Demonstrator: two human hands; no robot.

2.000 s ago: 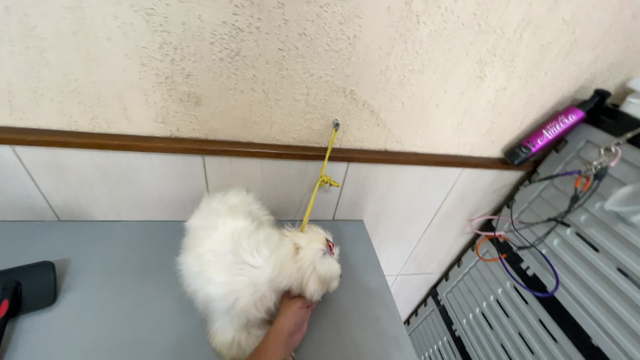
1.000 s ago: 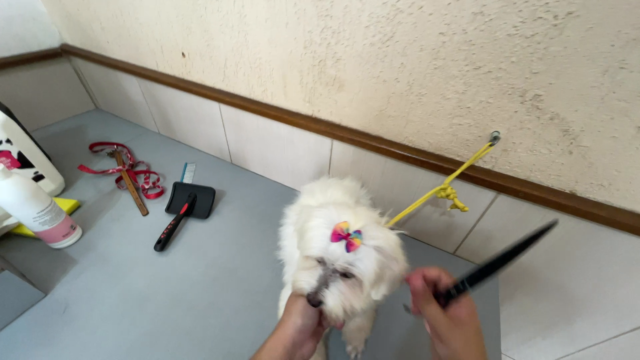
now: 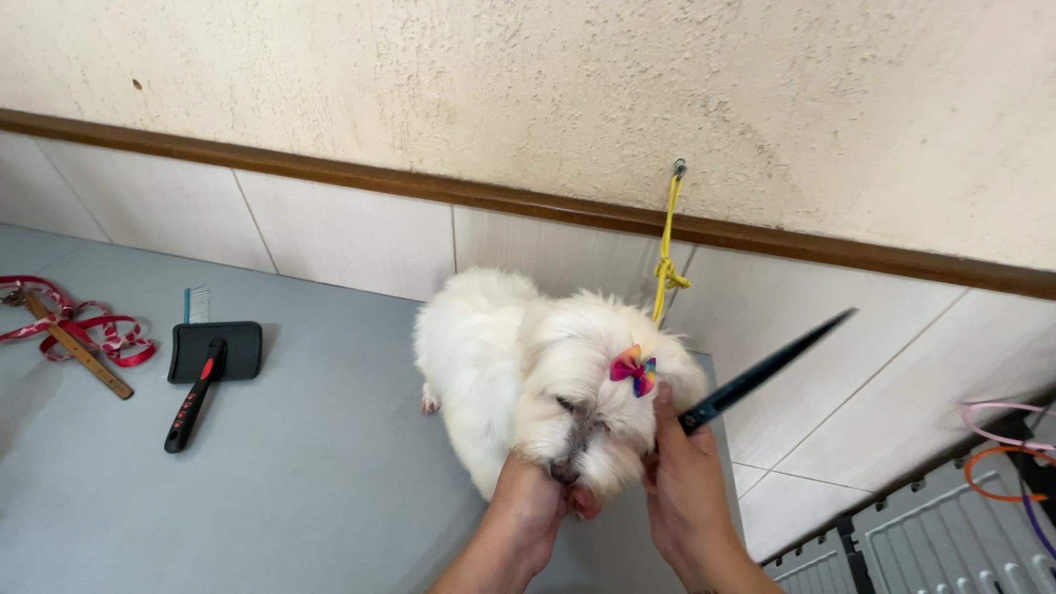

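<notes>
A small white long-haired dog (image 3: 487,355) is on the grey tabletop, its head turned toward me, with a multicoloured bow (image 3: 634,370) on top. My left hand (image 3: 528,503) cups the dog's chin and muzzle from below. In my right hand (image 3: 686,474) is a pair of dark grooming shears (image 3: 763,371), blades pointing up and right, away from the dog. The right hand's fingers touch the side of the dog's head. Its palm hides the shears' handles. A yellow cord (image 3: 667,247) runs from behind the dog's head to a metal wall hook (image 3: 680,168).
On the grey table (image 3: 330,495) lie a black slicker brush (image 3: 216,352), a metal comb (image 3: 197,305), a wooden stick (image 3: 78,346) and a red patterned leash (image 3: 136,351). The tiled wall borders the table. Grey plastic crates (image 3: 949,528) with coloured loops (image 3: 1002,474) are at the lower right.
My right hand, with the shears, has come in from beside the dog to the side of its head. The left hand stays under the chin. The view has swung right since one second ago.
</notes>
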